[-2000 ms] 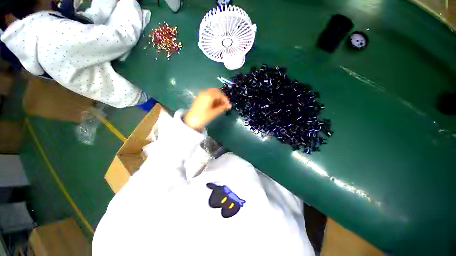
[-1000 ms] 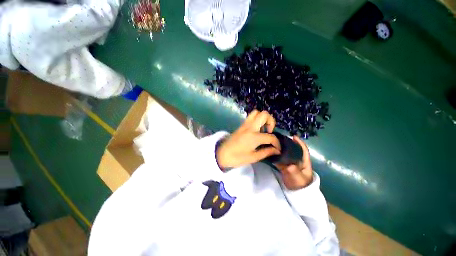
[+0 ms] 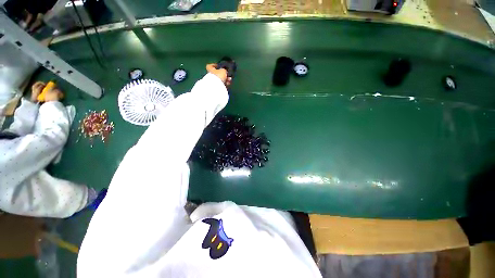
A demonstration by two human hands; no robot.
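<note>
My left hand (image 3: 220, 73) is stretched far forward over the green bench, its white sleeve crossing the view. Its fingers are on a black cylindrical housing (image 3: 227, 65), partly hidden by the hand. The glossy heap of small black fittings (image 3: 236, 144) lies nearer to me, its left side partly covered by my sleeve. Another black housing (image 3: 283, 70) lies to the right of my hand, beside a round end unit with a pale face (image 3: 300, 68). My right hand is not in view.
A white desk fan (image 3: 145, 103) stands left of my forearm, with round units (image 3: 179, 74) behind it. A red-gold heap (image 3: 96, 126) lies at left by a neighbour holding a yellow-orange tool (image 3: 46, 91). A blurred black housing (image 3: 397, 72) is at far right.
The view has tilted up and along the bench. My left hand has moved from near my lap to the far side with a black housing. My right hand has left the picture.
</note>
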